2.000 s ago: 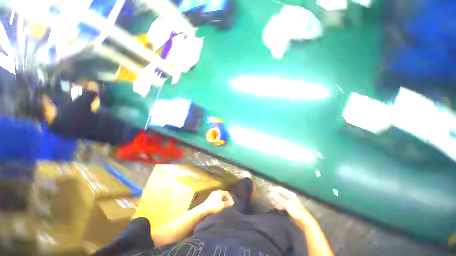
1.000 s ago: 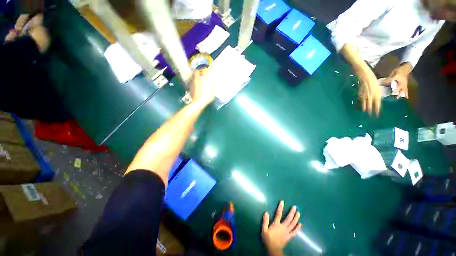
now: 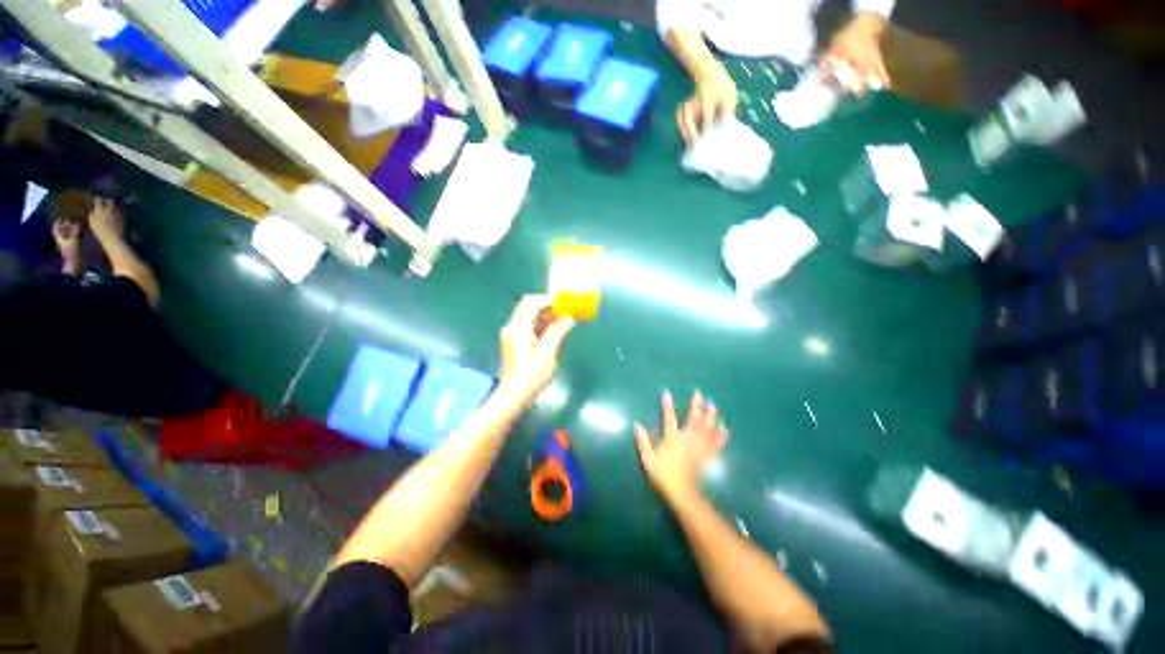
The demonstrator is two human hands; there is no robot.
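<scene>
My left hand (image 3: 532,342) holds a yellow packing tape roll (image 3: 576,281) above the green bench, with the fingers at its lower left side. My right hand (image 3: 684,445) is empty, fingers spread, over the bench surface; whether it rests on it is hard to tell. A blue and orange tape dispenser (image 3: 553,480) stands on the bench between my forearms, near the front edge.
Blue boxes (image 3: 443,404) lie left of my left forearm, more (image 3: 616,93) at the back. White retail boxes (image 3: 939,511) lie right. White paper (image 3: 767,249) lies ahead. Another person's hand (image 3: 707,105) works across the bench. White frame posts (image 3: 288,141) stand left; cartons (image 3: 192,607) lower left.
My left hand has lifted the tape roll away from the white stack by the frame and brought it nearer. My right hand stays spread over the bench. The view has shifted.
</scene>
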